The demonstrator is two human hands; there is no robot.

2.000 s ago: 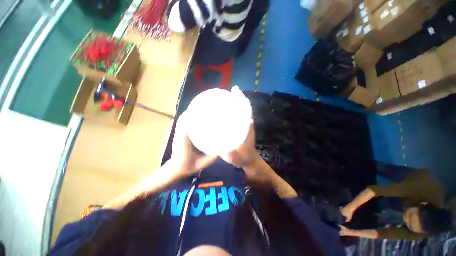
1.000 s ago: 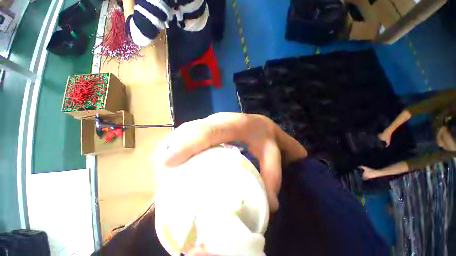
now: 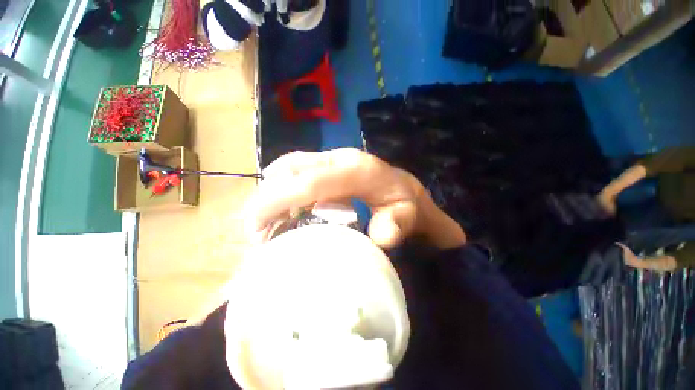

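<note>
A large, pale rounded bottle lid or cup (image 3: 316, 305) fills the lower middle, very close to the camera and overexposed. A clear, shiny glass-like part shows just behind its upper edge. My right hand (image 3: 343, 183) curls around this part from the right, fingers bent across the top. The lid hides part of the grip. My left hand is not visible; only a blurred, skin-coloured patch shows left of the lid, beside the dark sleeve.
On the cardboard-covered bench (image 3: 183, 266) stand a cell box (image 3: 122, 114) and a tool box (image 3: 126, 190) holding a glue gun (image 3: 152, 169) and red-handled tool. Red lead wires (image 3: 179, 38) lie near a striped-sleeved person. Red stool (image 3: 324, 91), black housings (image 3: 488, 160), and another person's hands (image 3: 625, 187) are at right.
The pale lid has shifted slightly down and left, and the glassy part behind it shows more. My right hand stays around it, thumb more bent. The bench items sit slightly higher in view.
</note>
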